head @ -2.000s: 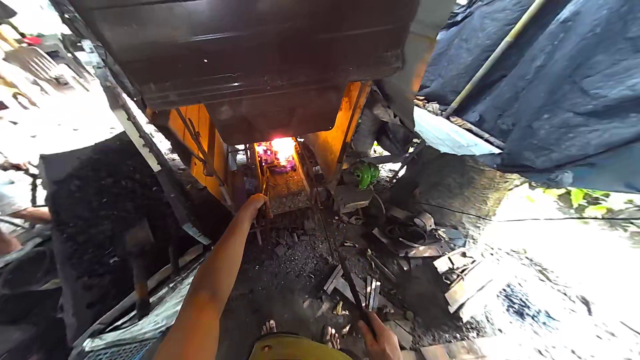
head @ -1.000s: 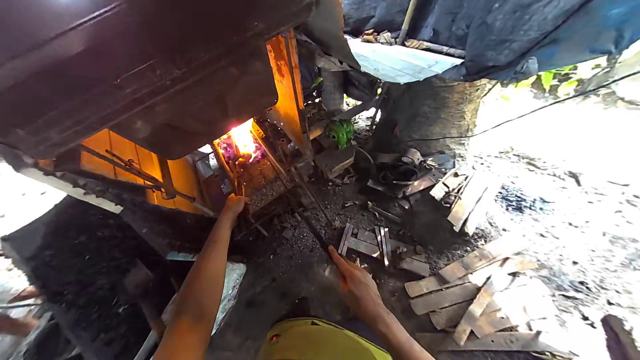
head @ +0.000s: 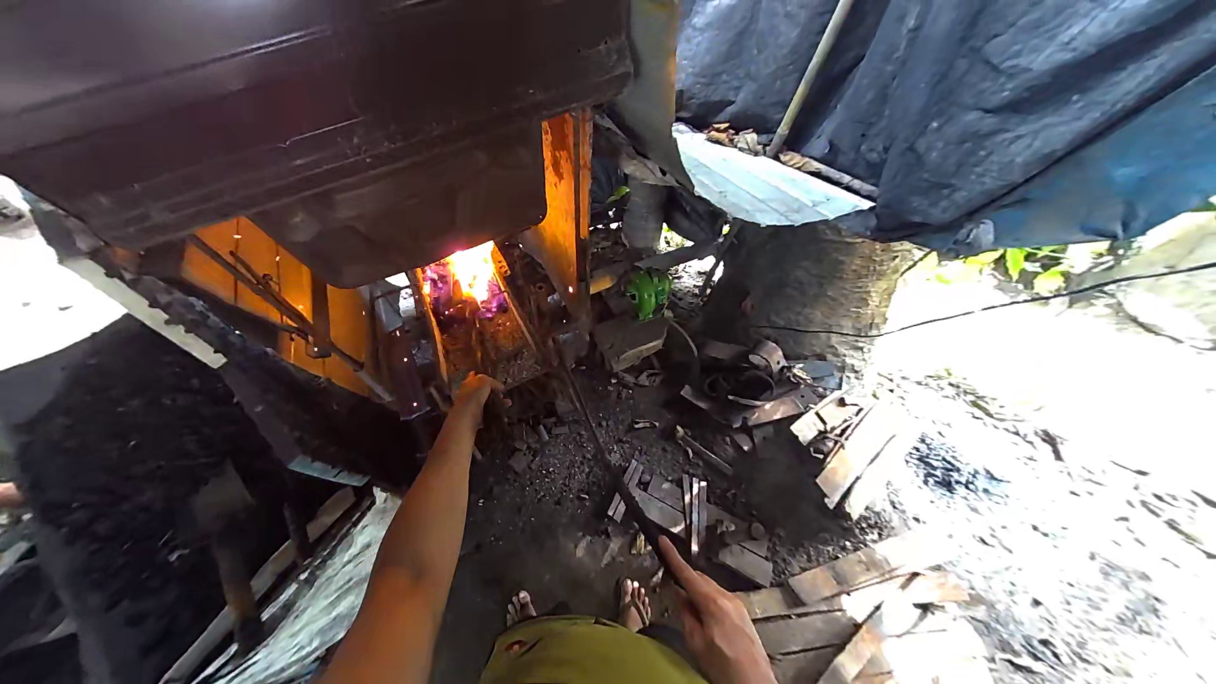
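Flames and glowing coals (head: 472,277) burn in a forge hearth under a dark metal hood (head: 313,123). My left hand (head: 475,388) is stretched out to the front of the hearth, its fingers bent; whether it grips something there is too small to tell. My right hand (head: 708,608), low and right of centre, is closed around the near end of a long dark metal rod (head: 608,456), index finger laid along it. The rod slants up and left toward the hearth's right side; its far end is hard to make out. Small sparks fly near the hood.
A green blower-like device (head: 648,293) sits right of the hearth near a tree trunk (head: 807,285). Metal strips and scraps (head: 696,513) lie on the dark ground by my feet. Wooden boards (head: 807,632) lie at lower right. A thin cable (head: 988,318) crosses at right. Dark charcoal (head: 114,475) fills the left.
The view has swung about. My right hand has stayed on the rod and my left arm has stayed stretched toward the hearth.
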